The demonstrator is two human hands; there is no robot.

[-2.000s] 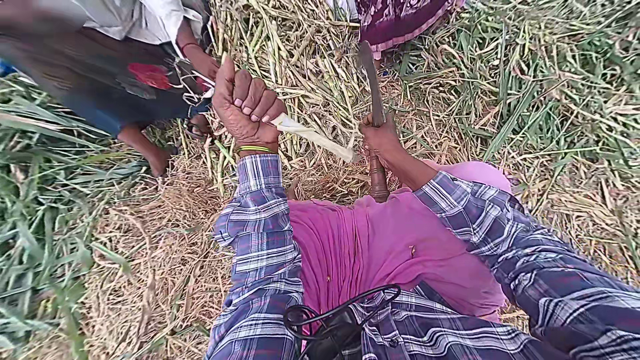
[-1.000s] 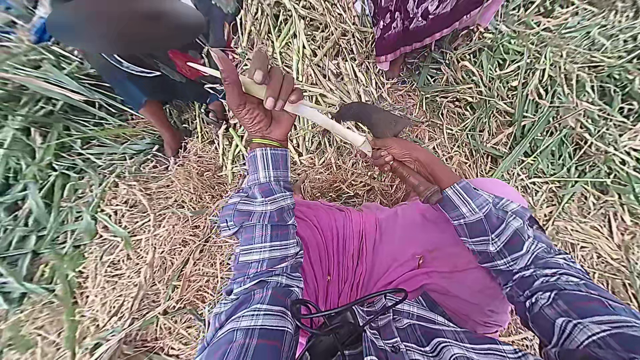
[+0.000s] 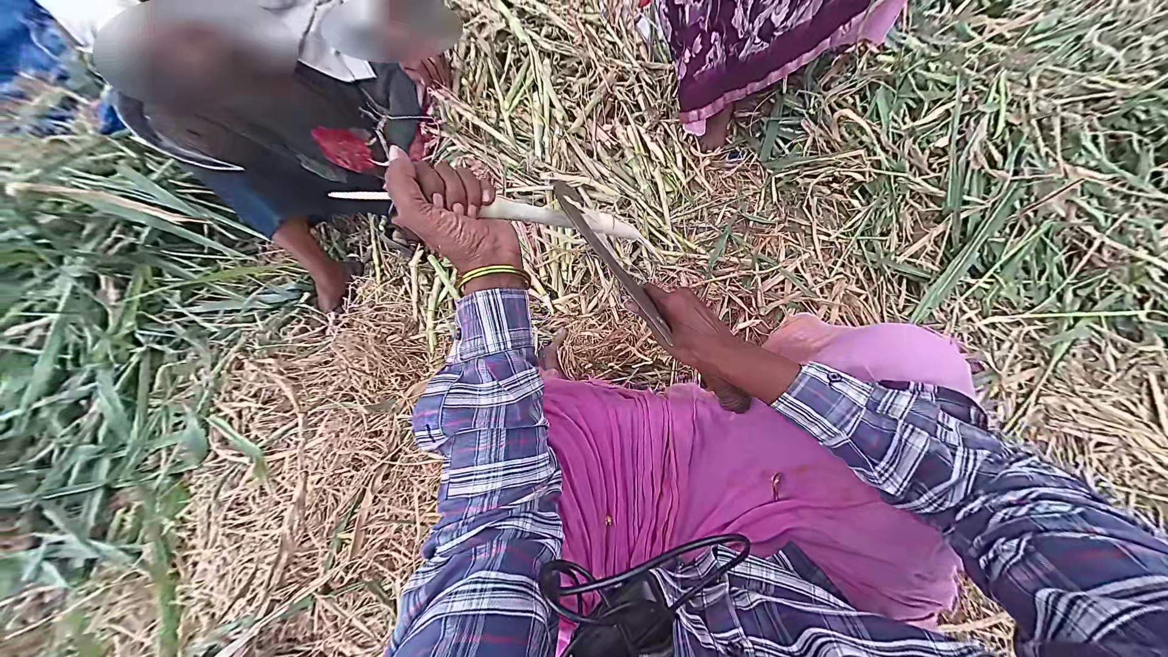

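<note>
My left hand [image 3: 452, 214] is closed around a pale, peeled plant stalk [image 3: 534, 213], whose thin tip sticks out to the left and whose thicker end points right. My right hand [image 3: 689, 328] grips a knife with a dark metal blade [image 3: 611, 260]; the rounded end of its handle [image 3: 730, 394] shows below the hand. The blade crosses the stalk near the thick end, its narrow side turned to the camera. Whether the edge touches the stalk is hard to tell. Pink cloth [image 3: 657, 456] lies over my lap beneath both forearms.
Another person [image 3: 301, 137] sits close by at the upper left, a hand near my left hand. A second person's purple patterned garment [image 3: 757, 46] shows at the top. Cut stalks and straw [image 3: 310, 456] cover the ground, with green leaves [image 3: 91, 365] at both sides. A black cable [image 3: 675, 552] lies on my lap.
My left hand, spread open along the stalk one second ago, has closed around it. The knife blade has turned from broad side to narrow side and moved off the stalk's end to cross it.
</note>
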